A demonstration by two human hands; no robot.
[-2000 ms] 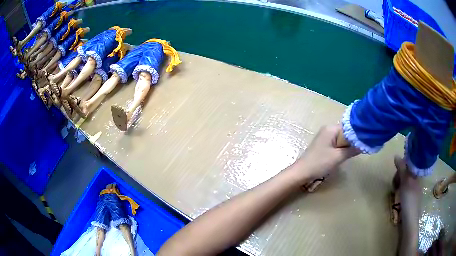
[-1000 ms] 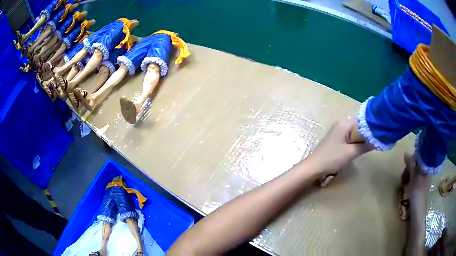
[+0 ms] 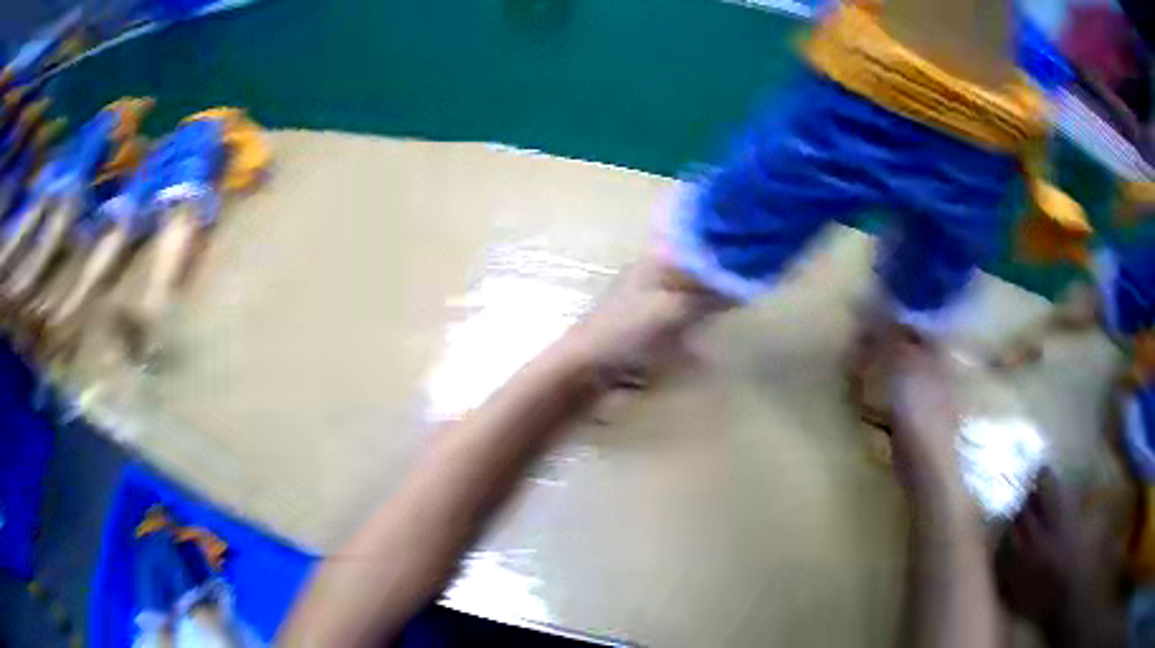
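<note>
A figure lower body (image 3: 836,177) with blue shorts stands upright over the bench, its orange-yellow sash (image 3: 906,82) around the waist and a tan block above it. My left hand (image 3: 646,317) is closed around one leg just below the white cuff. My right hand (image 3: 906,373) is closed around the other leg below its cuff. The picture is blurred, so the fingers and the sandalled feet are unclear.
The tan bench cover (image 3: 317,380) has shiny patches. More lower bodies (image 3: 177,177) lie at the left; others show at the right edge. A green conveyor belt (image 3: 380,76) runs behind. A blue crate (image 3: 272,557) below holds another lower body. A dark blurred hand (image 3: 1058,544) is at lower right.
The view has swung right, so the lying parts and crate sit further left. The held lower body now shows its hanging sash tail, and more parts appear at the right. Both hands keep their hold.
</note>
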